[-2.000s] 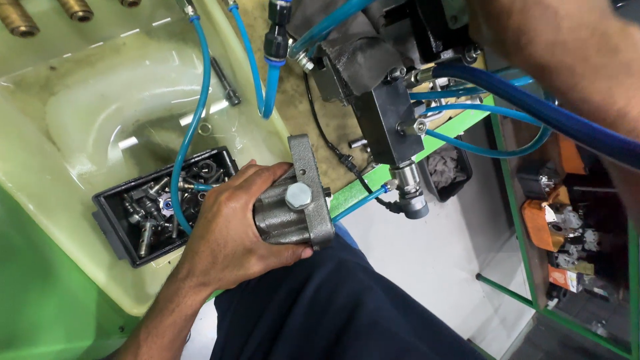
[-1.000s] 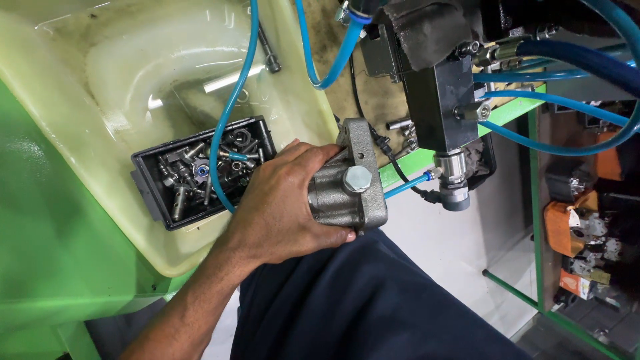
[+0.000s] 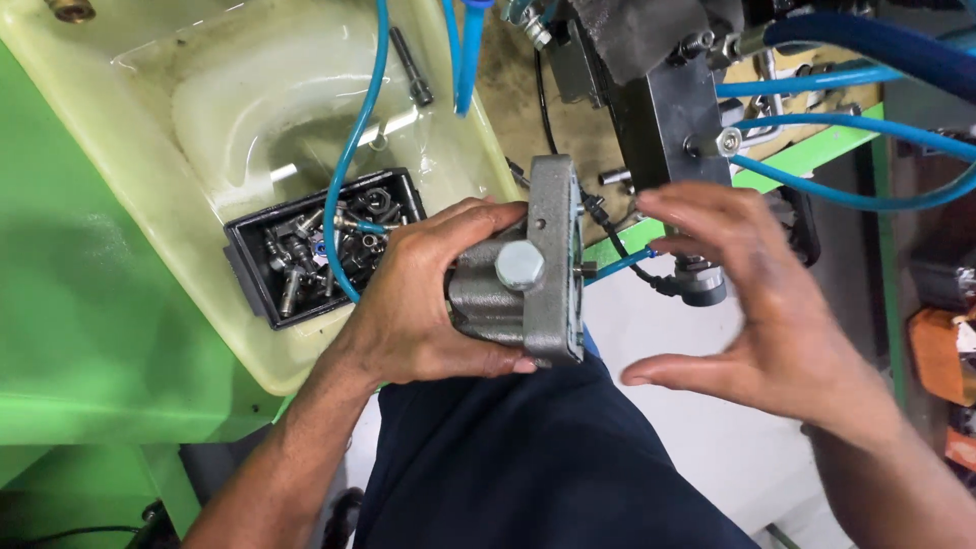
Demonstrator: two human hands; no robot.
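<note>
My left hand [image 3: 419,305] grips a grey cast-metal housing with a flange [image 3: 553,259], fingers over its top and thumb below. A silver hex-head plug [image 3: 520,264] sits in the housing's side, and a short shaft end [image 3: 585,269] sticks out past the flange. To the right, my right hand [image 3: 762,305] holds nothing; its thumb and fingers are spread apart, facing the flange without touching it. Left of the housing, a black plastic bin [image 3: 248,263] holds several metal fittings [image 3: 290,290].
The bin stands in a pale yellow plastic tray [image 3: 252,99], where a dark metal rod [image 3: 412,69] also lies. A black block fixture [image 3: 667,122] with light-blue air hoses [image 3: 854,122] rises behind my right hand. One blue hose [image 3: 358,145] hangs over the bin. Metal tools lie on the bench.
My right hand has come into view at the right, beside the flange; one second ago it was not in view. The left hand still holds the housing.
</note>
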